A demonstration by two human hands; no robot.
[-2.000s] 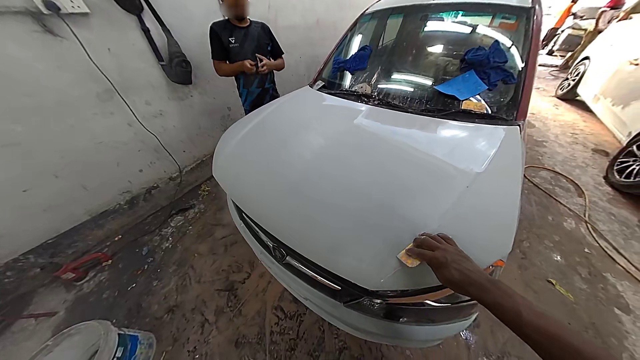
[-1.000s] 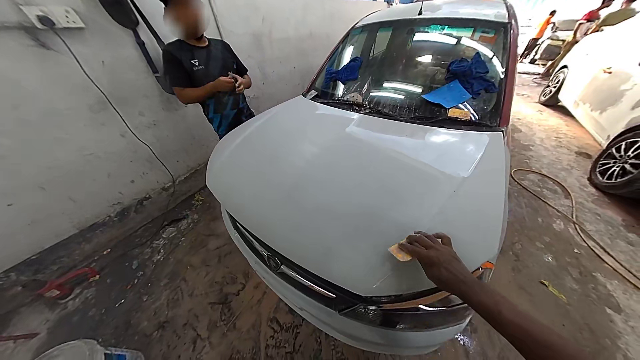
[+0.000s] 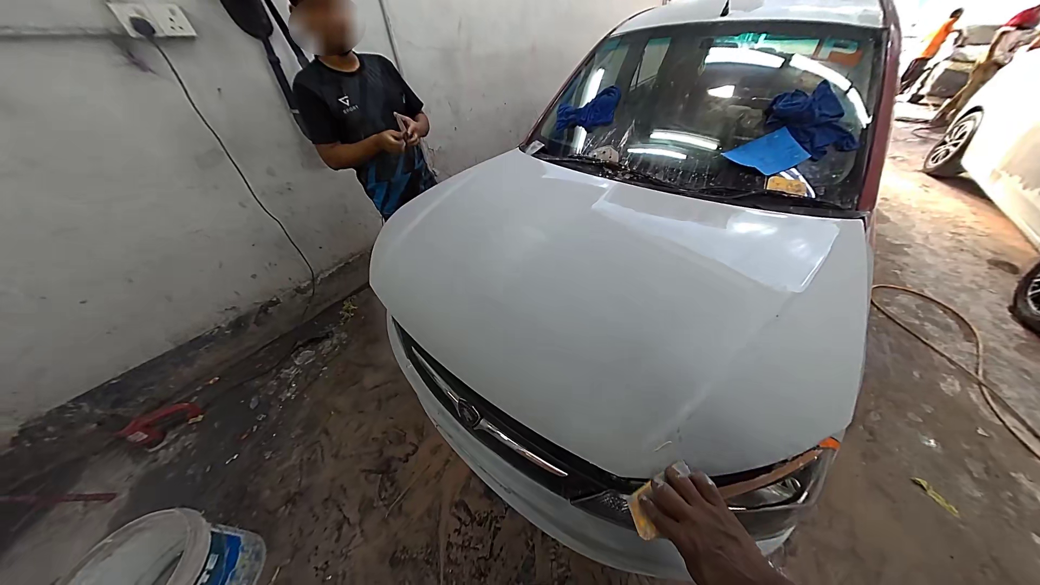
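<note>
My right hand [image 3: 695, 516] grips a yellowish pad [image 3: 643, 512], perhaps a sanding block or sponge, at the front edge of a car's pale grey-white hood [image 3: 569, 309]. Beside the hand lies the headlight [image 3: 780, 487], to its right; the grille with a chrome strip [image 3: 512, 443] is to its left. A glossier patch [image 3: 723, 236] shows on the hood near the windshield. My left hand is out of view.
A person [image 3: 361, 122] stands by the wall beyond the hood, holding something small. Blue cloths [image 3: 804, 114] and a blue sheet [image 3: 766, 151] lie on the windshield. A bucket [image 3: 203, 544], a red tool [image 3: 158, 424] and a hose [image 3: 979, 357] are on the floor.
My right hand has moved with the pad from the hood's top surface down to its front edge, beside the headlight. The view has shifted somewhat.
</note>
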